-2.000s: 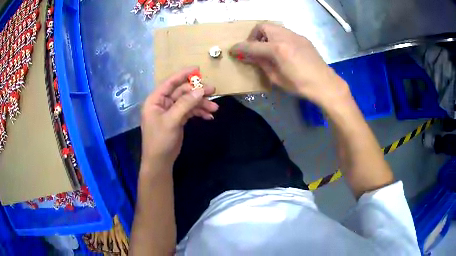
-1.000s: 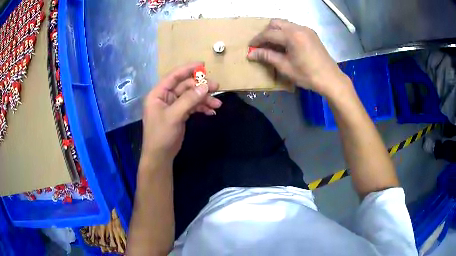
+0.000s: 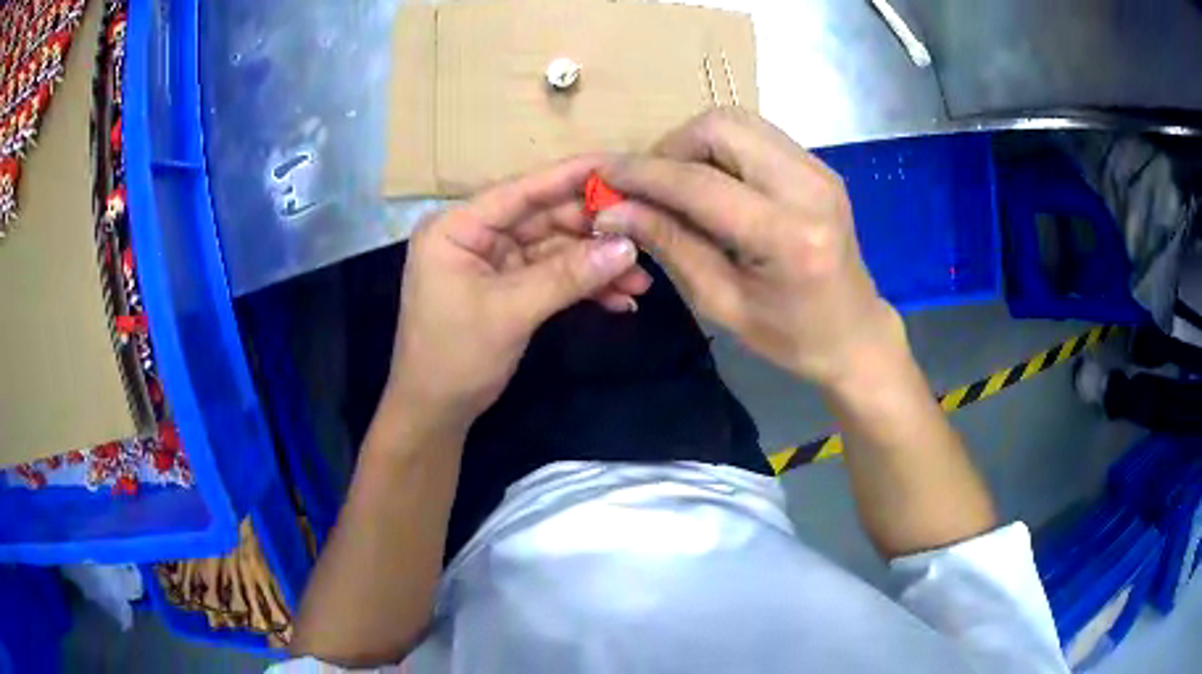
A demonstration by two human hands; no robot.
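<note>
My left hand [image 3: 508,270] holds the small figurine [image 3: 601,198] by its lower part between thumb and fingers. Its red head shows between the fingertips, and the rest is mostly hidden. My right hand [image 3: 751,231] has its thumb and index finger on the red top from the right. The hands meet just below the cardboard pad [image 3: 501,105]. A small round white cup [image 3: 563,73] stands on the pad. Thin pale sticks [image 3: 720,79] lie at the pad's right side.
A blue crate [image 3: 185,263] at the left holds layer cardboard [image 3: 66,316] with rows of red-and-white figurines [image 3: 29,79]. A slim white tool [image 3: 902,32] lies at the upper right. Blue bins [image 3: 923,231] and floor tape [image 3: 1028,373] are at the right. Tan pieces [image 3: 224,590] are lower left.
My right hand has moved left and down from over the cardboard to the figurine, bringing the red piece to it. My left hand has moved slightly right. The pad appears higher and the sticks are uncovered.
</note>
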